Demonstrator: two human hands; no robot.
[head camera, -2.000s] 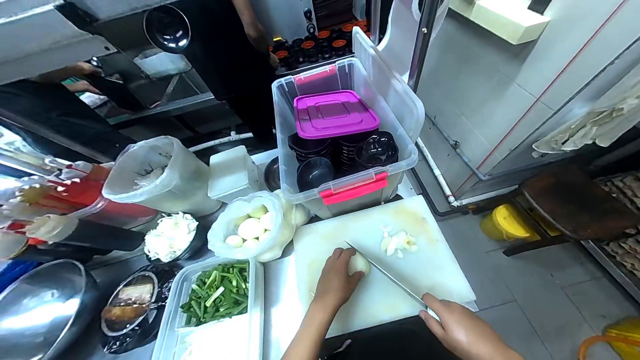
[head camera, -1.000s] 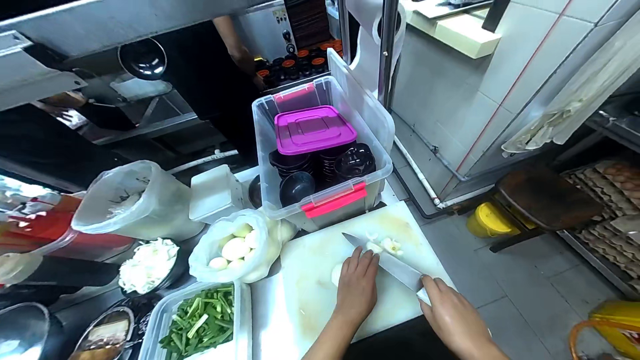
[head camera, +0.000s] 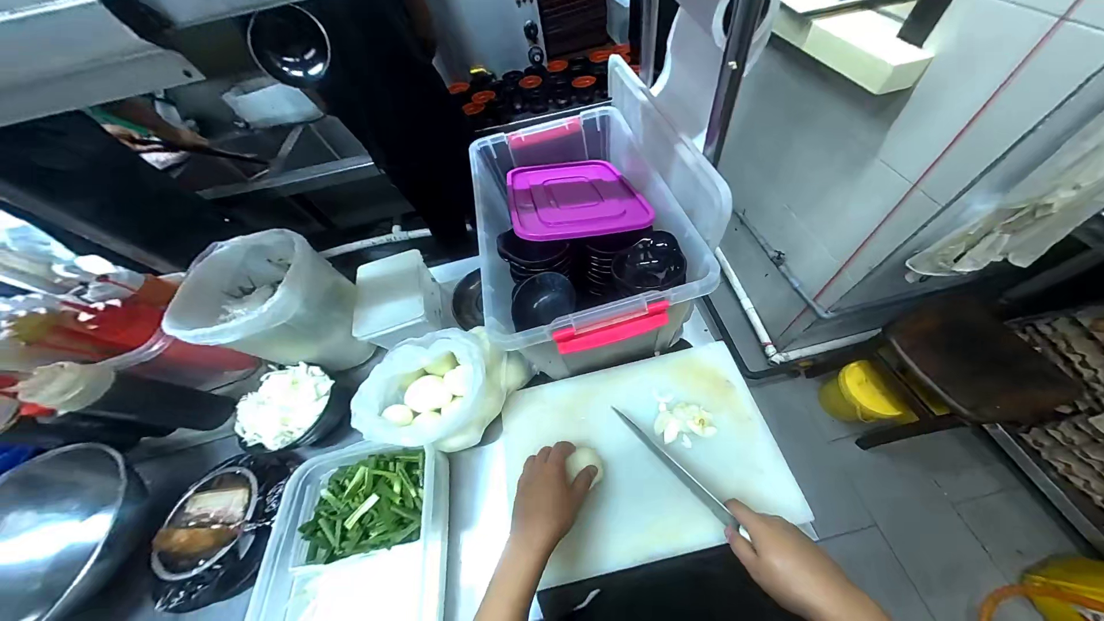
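On the white cutting board (head camera: 630, 517), my left hand (head camera: 552, 492) holds a pale peeled onion (head camera: 586, 464) between thumb and fingers. My right hand (head camera: 772, 552) is closed on the handle of a kitchen knife (head camera: 673, 461); its blade lies low over the board, pointing up and left, apart from the onion. Beyond the blade is a small pile of cut pale pieces (head camera: 684, 420). A bag-lined container of whole peeled onions (head camera: 429, 392) stands left of the board. Below it, a clear plastic tub (head camera: 438, 509) holds cut green stalks (head camera: 366, 507).
Behind the board stands a clear plastic bin (head camera: 604, 319) with black bowls and a purple lid (head camera: 580, 200). At left are a bowl of shredded white food (head camera: 283, 405), a bag-lined bucket (head camera: 267, 302) and a steel bowl (head camera: 60, 526). People in dark clothes stand beyond the counter.
The knife has moved away from the cut pieces, back towards the near right. My left hand has shifted from beside the blade to the onion at the board's left.
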